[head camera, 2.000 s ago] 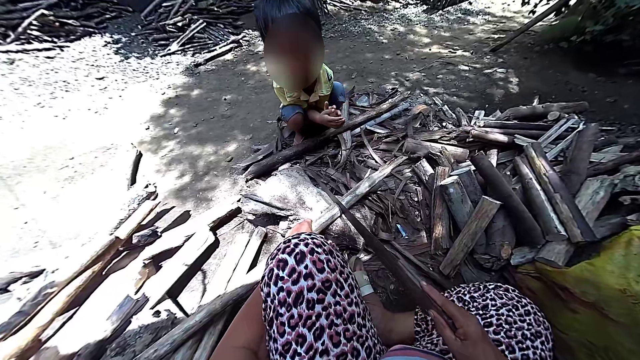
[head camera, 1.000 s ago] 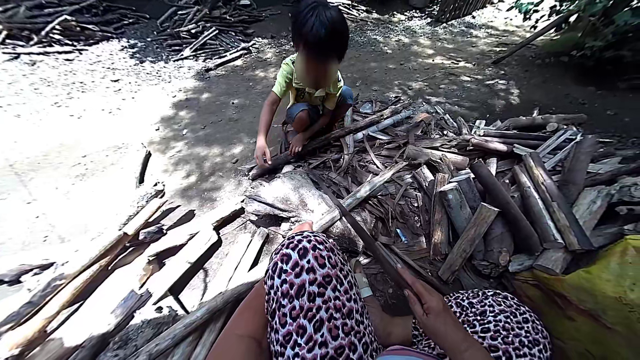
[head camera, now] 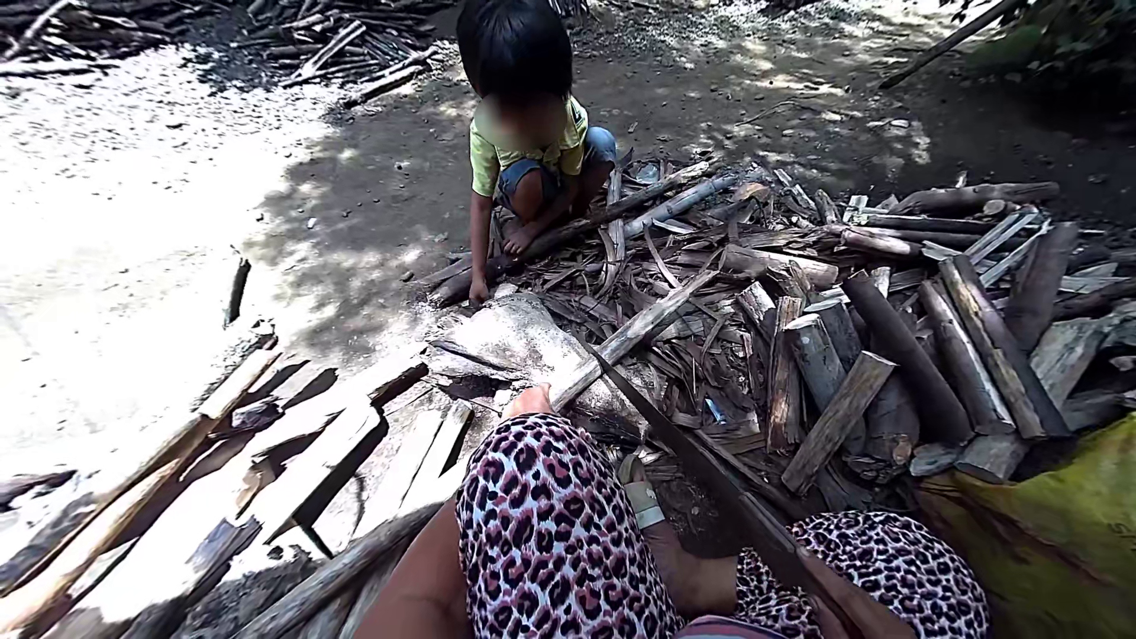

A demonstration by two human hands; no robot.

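My right hand [head camera: 848,603], at the bottom edge, is closed around the handle end of a long dark machete [head camera: 683,444]. The blade slants up and left, past my bent knee, its tip over a split stick of wood [head camera: 635,337]. Beyond the same knee, part of my left hand [head camera: 530,401] shows at the stick's near end; the knee hides most of it, so its grip is unclear. Under the stick lies a pale, worn block or stone [head camera: 524,333]. Wood strips and bark [head camera: 683,324] are scattered behind and to the right of it.
A child [head camera: 532,151] squats opposite, one hand at the end of a dark branch [head camera: 577,232]. Cut firewood [head camera: 843,417] is heaped at the right, beside a yellow sack [head camera: 1047,541]. Split lengths [head camera: 328,453] lie at the left. My sandalled foot [head camera: 652,524] is beneath the blade.
The child's hands were together two seconds ago; one arm now reaches down to the end of the dark branch. The child's head has bent lower. The split stick lies where it was.
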